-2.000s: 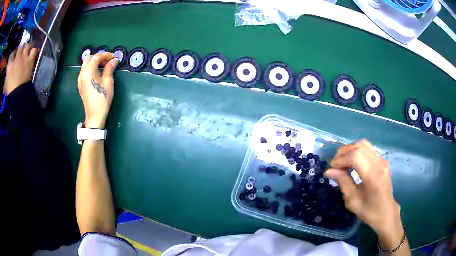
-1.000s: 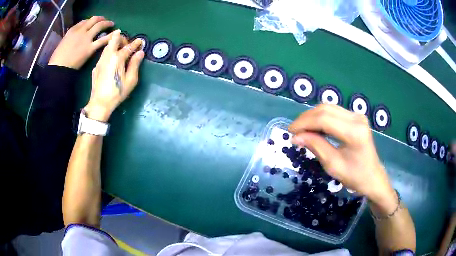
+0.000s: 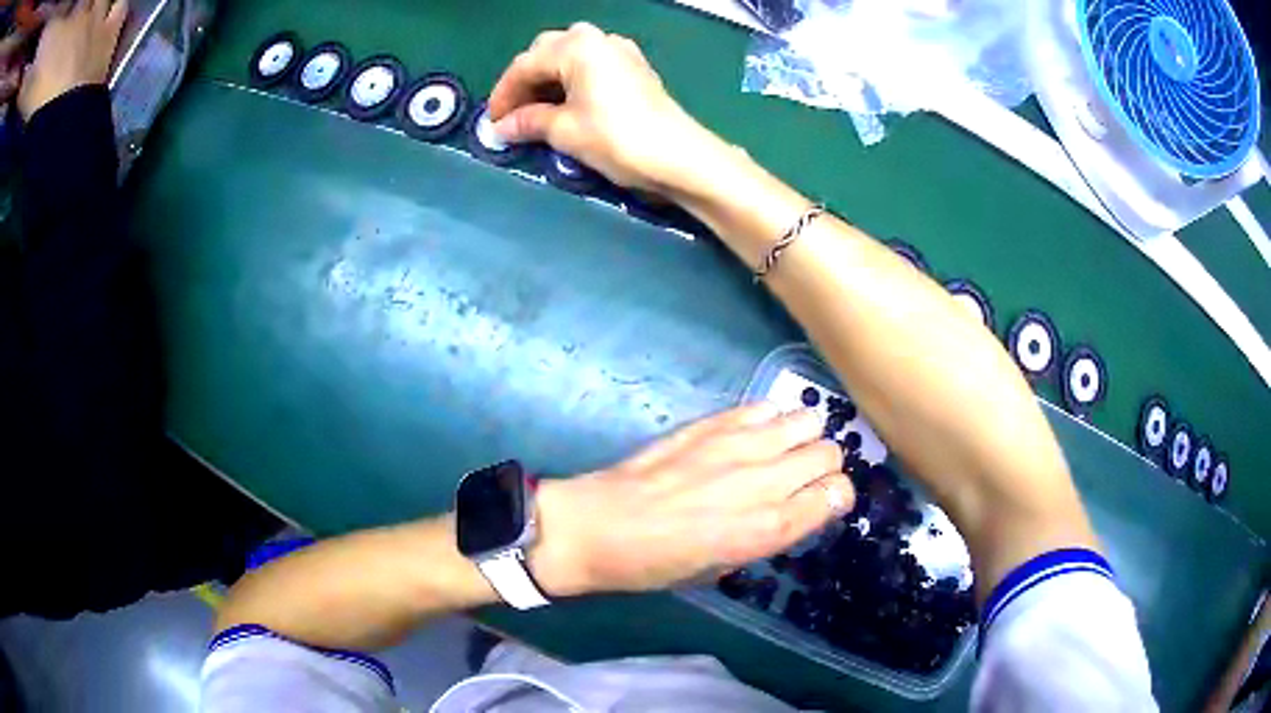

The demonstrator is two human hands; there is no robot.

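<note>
Black-rimmed wheels with pale centres (image 3: 434,103) lie in a long row. My right hand (image 3: 579,112) is over the row, thumb and fingertips close together at the centre of one wheel (image 3: 491,132); whether they hold a small part is hidden. My right hand and forearm cover several wheels beyond it. My left hand (image 3: 697,495), palm down, reaches over the left side of the clear parts tub (image 3: 822,666), fingertips at the small black parts (image 3: 871,557). What is under its fingers is hidden.
A white fan with a blue grille (image 3: 1168,84) stands at the far right beside crinkled clear plastic bags (image 3: 892,63). White curved strips run along the far side. Another person's hand (image 3: 70,56) and dark sleeve are at the far left.
My right hand has moved from the tub up and left to the wheel row. My left hand has left the row's left end for the tub. The other person's hand has withdrawn left.
</note>
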